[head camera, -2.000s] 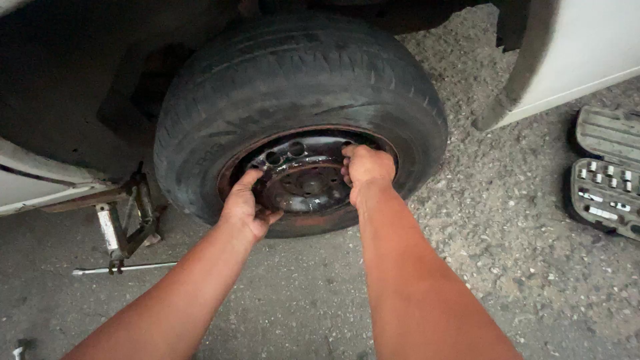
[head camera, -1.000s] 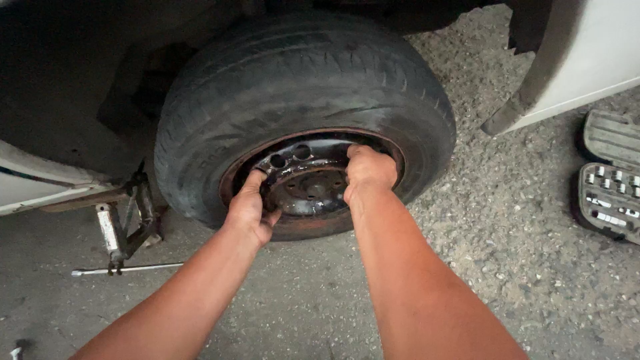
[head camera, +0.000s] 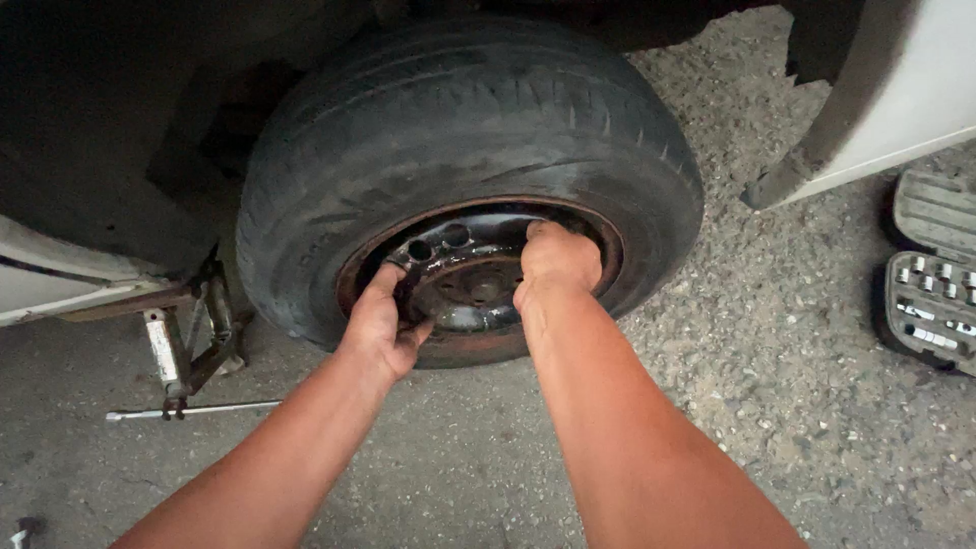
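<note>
A car wheel with a worn black tire (head camera: 473, 130) stands upright at the wheel arch, tilted toward me. Its dark steel rim (head camera: 488, 217) has round holes, rusty edges and a wet shine around the hub area. On the left part of the rim, my left hand (head camera: 385, 320) grips with its fingers at a hole and its thumb lower down. My right hand (head camera: 560, 259) holds the upper right of the rim, with its fingertips hooked in and hidden from view. Whether the wheel touches the hub behind cannot be seen.
A scissor jack (head camera: 202, 343) supports the white car's sill (head camera: 76, 301) at the left, with a metal bar (head camera: 229, 406) at its foot. At the right are a white body panel (head camera: 900, 99) and an open socket set case (head camera: 926, 305). A metal tool (head camera: 27, 530) lies bottom left.
</note>
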